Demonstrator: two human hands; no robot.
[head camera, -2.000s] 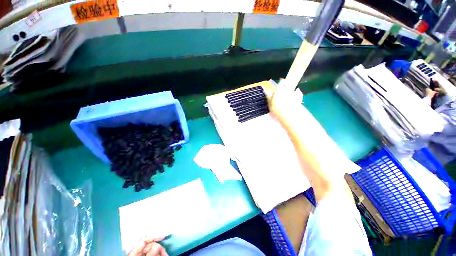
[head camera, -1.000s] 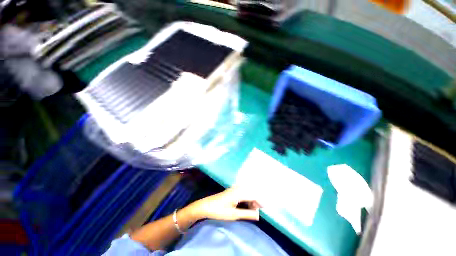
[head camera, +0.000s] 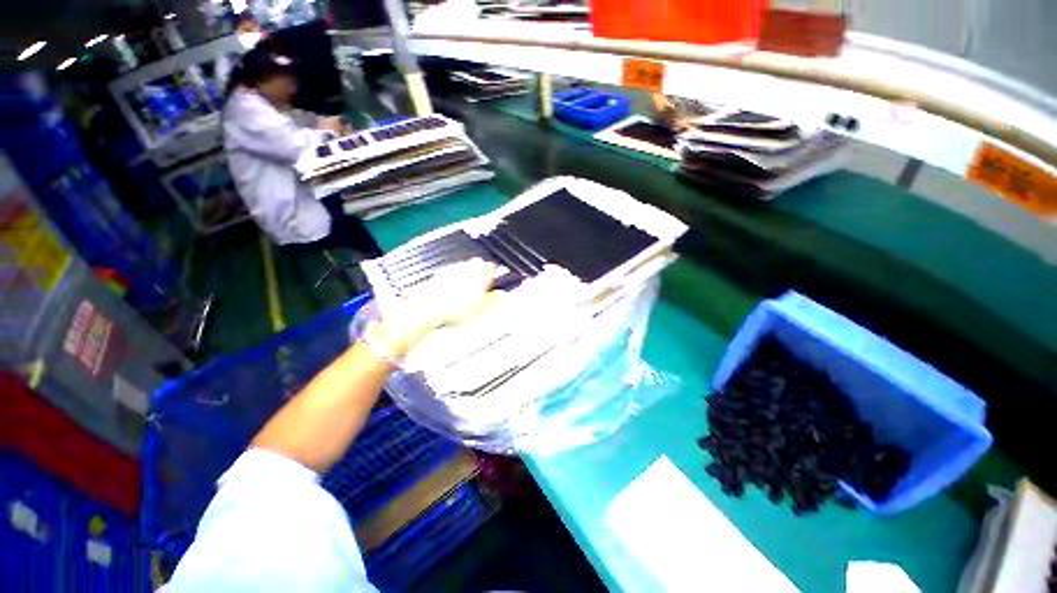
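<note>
My left hand (head camera: 446, 304) reaches onto the near side of the left stack of layer sheets (head camera: 545, 336). Its fingertips touch the ends of black tubes (head camera: 510, 250) lying in rows on the white paper; whether they grip one is too blurred to tell. A dense black block of tubes (head camera: 580, 235) lies at the stack's far right. A clear plastic bag (head camera: 580, 423) is crumpled around the stack. The blue parts bin (head camera: 904, 382) is tipped on its side, with a heap of small black pieces (head camera: 788, 429) spilling out. My right hand is not in view.
The white work sheet (head camera: 695, 539) lies on the green bench. The right stack (head camera: 1032, 544) shows at the right edge. Blue baskets (head camera: 278, 382) stand below the bench edge. A seated person (head camera: 272, 162) works beside another stack. An overhead shelf (head camera: 719, 75) runs behind the bench.
The view has swung left to the left stack. My left hand has moved from the work sheet's edge up to the tubes on the stack. My right hand has gone out of view.
</note>
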